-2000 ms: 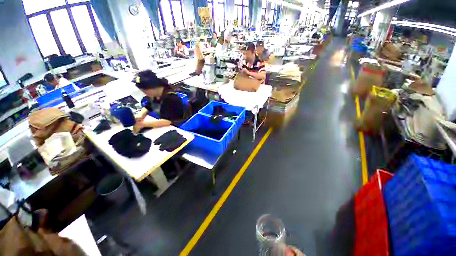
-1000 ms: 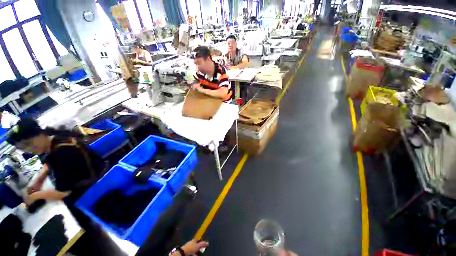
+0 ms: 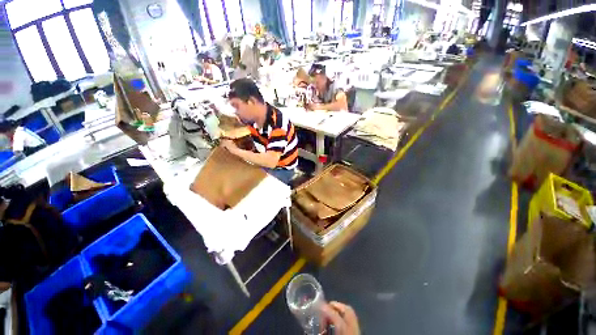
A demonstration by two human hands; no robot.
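Observation:
A clear drinking bottle is at the bottom edge, its round top towards me and its lower part cut off by the frame. It looks like an open glass jar; no lid shows on it. My right hand is on the bottle's right side, fingers around it, partly cut off by the bottom edge. My left hand is not in view.
A yellow line runs along the grey aisle floor. A white table, a carton of tan pieces and blue crates stand left. A seated person handles tan cloth. A yellow crate and cartons stand right.
The view has moved forward along the aisle; the white table and carton are nearer. The bottle has shifted left and more of my right hand shows. My left hand has left the view.

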